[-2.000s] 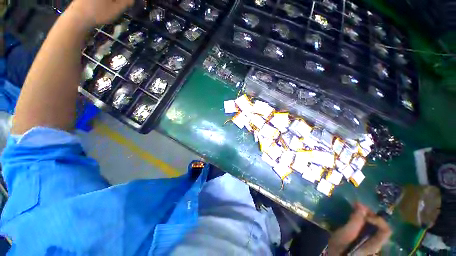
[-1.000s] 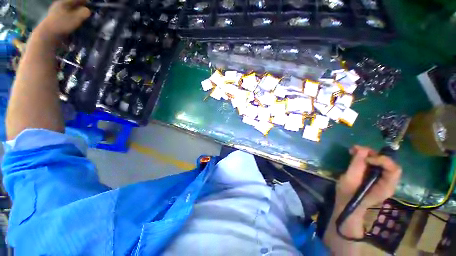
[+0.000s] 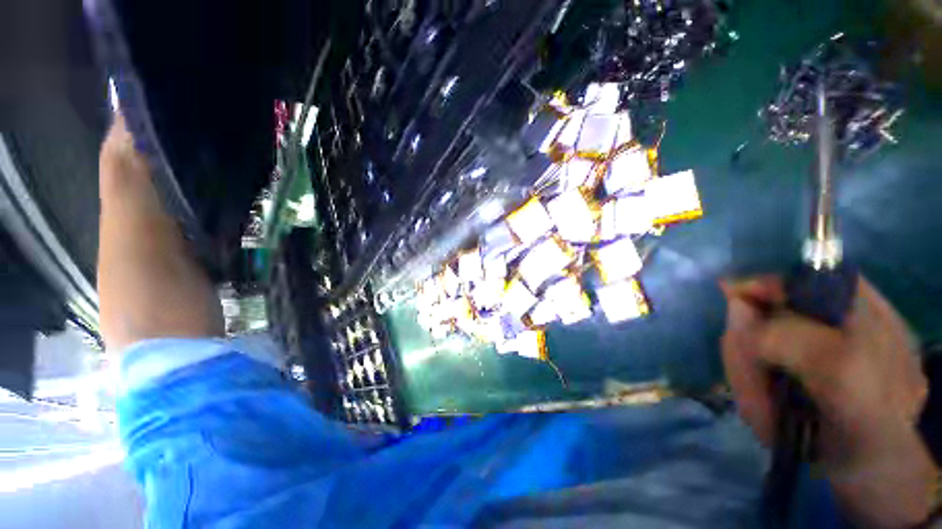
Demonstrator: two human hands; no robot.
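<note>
My right hand is closed around the black handle of a soldering iron at the right. Its silver shaft points up over a small heap of dark shiny parts; I cannot tell if the tip touches them. White square pouch cells with amber tape edges and thin leads lie heaped on the green mat, left of my right hand. My left forearm reaches up at the left; my left hand is hidden by or beyond a large dark shape, so its state does not show.
Black blister trays with shiny units in their pockets run behind and left of the cells. Another heap of dark shiny parts lies behind the cells. The bench's front edge runs close to my blue sleeve and clothing. The left side is blurred and stretched.
The view has turned and moved closer to the cells. The iron's shaft now shows plainly in my right hand. My left hand, seen earlier over the trays, has gone from sight.
</note>
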